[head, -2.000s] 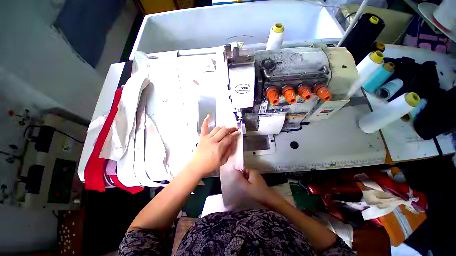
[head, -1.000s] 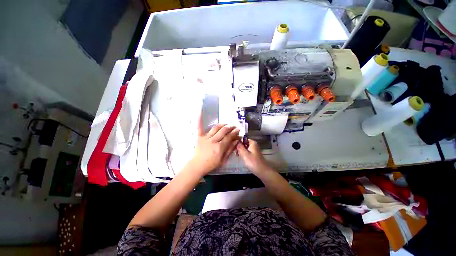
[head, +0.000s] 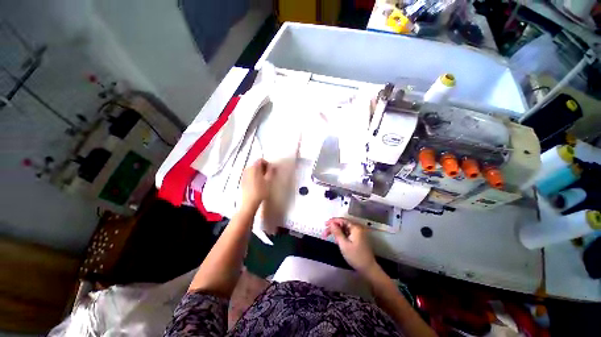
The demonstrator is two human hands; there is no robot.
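Observation:
My left hand [head: 257, 181] grips a pale fabric piece [head: 283, 181] by its left side, over the left part of the table. The piece is blurred, and its lower end hangs at the table's front edge. My right hand [head: 350, 242] is at the front edge, right of the fabric, with curled fingers; whether it holds something small cannot be told. The overlock machine [head: 455, 135] has four orange knobs. Its needle area [head: 370, 168] has no hand at it. White cut pieces [head: 227, 145] lie stacked at the table's left, beside a red fabric band [head: 198, 161].
A raised white tray [head: 395, 56] stands behind the machine. Thread cones [head: 557, 230] stand at the right. A loose cream fabric pile [head: 132, 309] is at lower left, below the table. Mixed scraps [head: 501, 319] lie below the table at right.
The view has turned left. My left hand has moved left from the needle area and now grips a pale piece. My right hand has drawn back from the needle area to the front edge.

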